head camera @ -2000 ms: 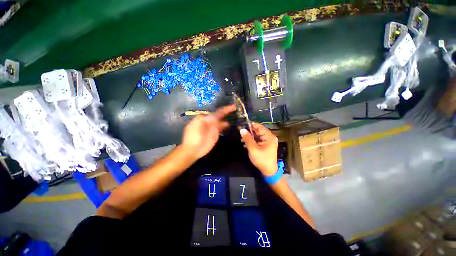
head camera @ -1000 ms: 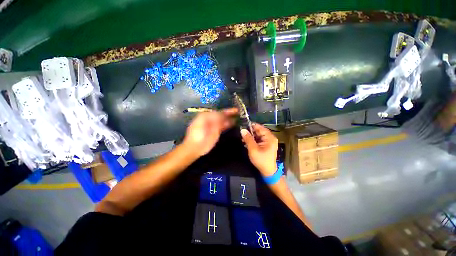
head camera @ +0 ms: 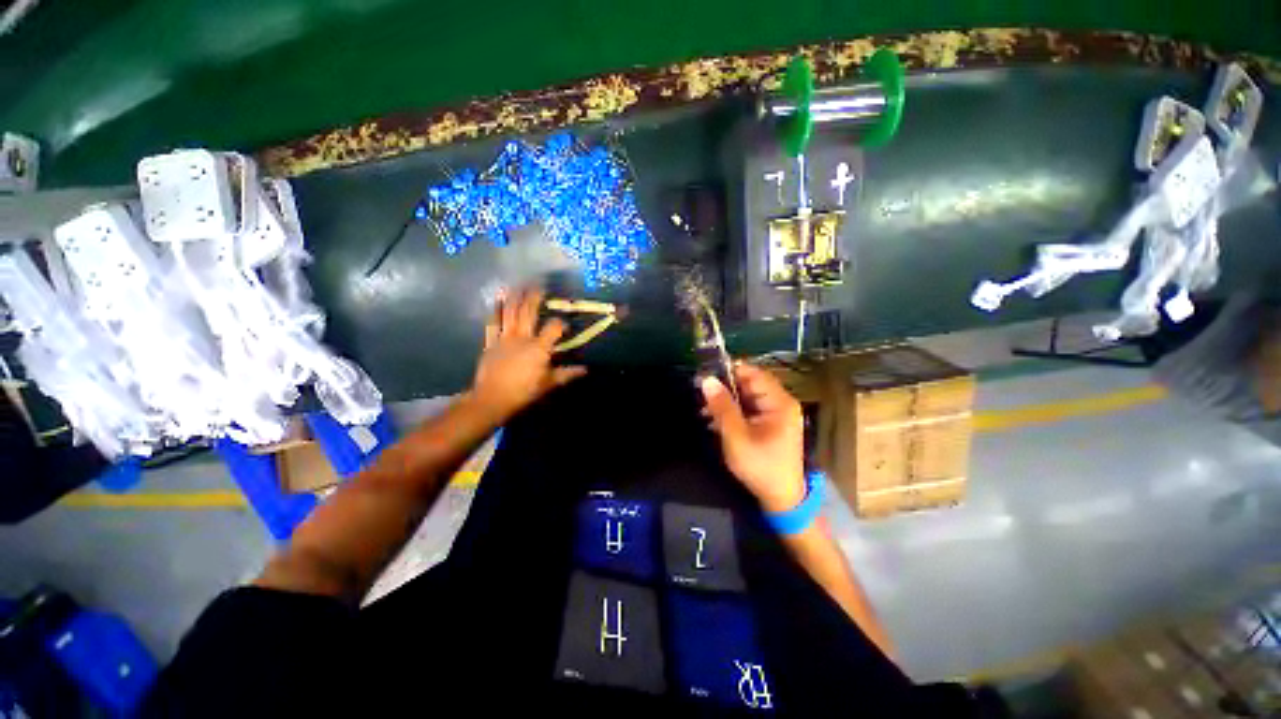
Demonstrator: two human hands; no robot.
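My right hand (head camera: 760,429), with a blue band on the wrist, grips the soldering iron (head camera: 712,341); the iron's tip end points up near the dark iron stand (head camera: 688,225). My left hand (head camera: 517,354) is at the bench's near edge with its fingers spread, and nothing is seen held in it. Yellow-handled pliers (head camera: 585,326) lie just right of its fingers; their left end is hidden by the hand or too blurred to tell. A loose pile of blue disc components (head camera: 548,197) lies beyond, on the dark green bench (head camera: 927,239).
The solder feeder (head camera: 805,250) with green-flanged reel (head camera: 847,103) stands right of the pile. White socket units (head camera: 186,195) with bagged cords are stacked left; more units (head camera: 1186,180) lie far right. A thin dark rod (head camera: 395,245) lies left of the pile. A carton (head camera: 896,436) is below the bench.
My left hand has moved left and away from the iron's tip area, its fingers now spread by the pliers. My right hand still holds the iron. The view has shifted slightly.
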